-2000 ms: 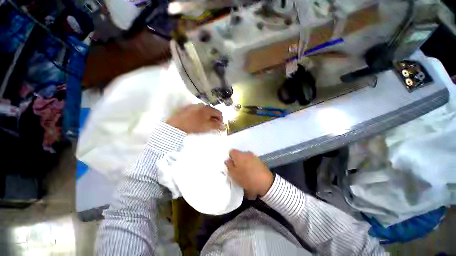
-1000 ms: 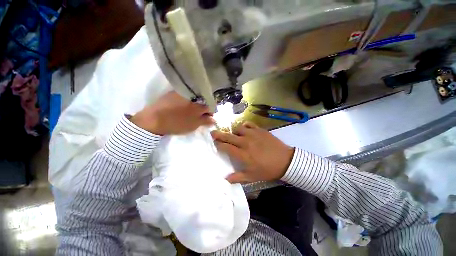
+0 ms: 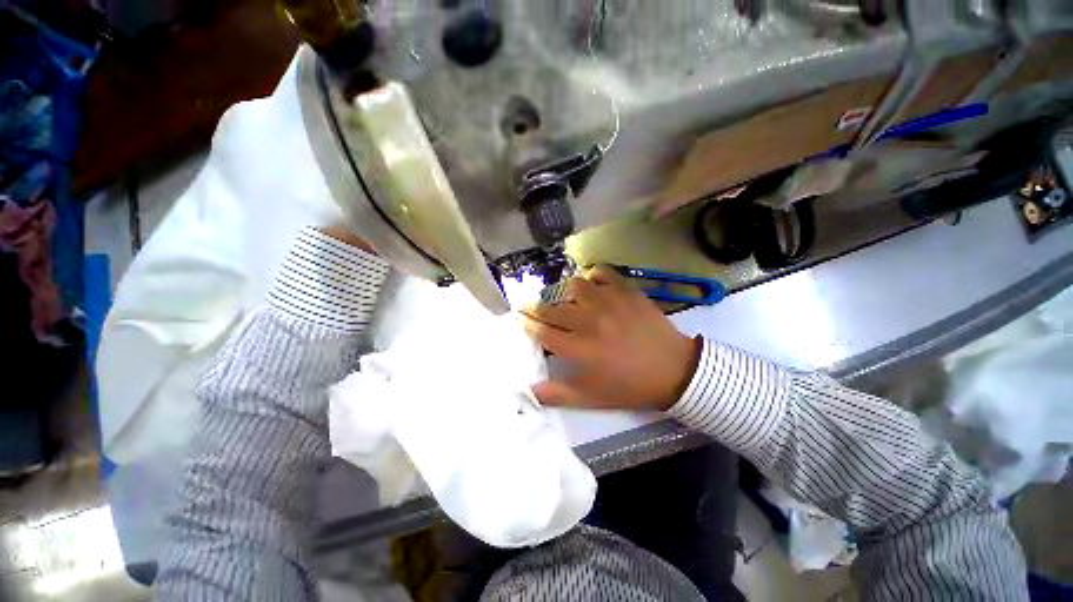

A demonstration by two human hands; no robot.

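Note:
The white garment piece [image 3: 471, 412] lies under the needle area, its rounded layered end hanging over the table's front edge toward my lap. More of the white cloth [image 3: 200, 259] is heaped to the left. My right hand [image 3: 612, 341] rests on the cloth's right edge, fingertips close to the presser foot [image 3: 541, 265]. My left hand [image 3: 351, 240] is almost wholly hidden behind the machine head [image 3: 730, 71] and its cream guard [image 3: 418, 176]; only a strip of skin shows above the cuff. Its fingers are hidden.
Blue-handled snips [image 3: 677, 286] lie right of the needle, partly behind my right fingers. Black-handled scissors [image 3: 782, 233] lie farther right. A blue pen [image 3: 930, 120] is by the cardboard [image 3: 765, 135] on the machine body. White cloth [image 3: 1012, 388] is at the right below the table.
The view has moved closer to the machine. My right hand has come from the cloth's hanging end up to the needle area. My left hand has gone behind the machine head.

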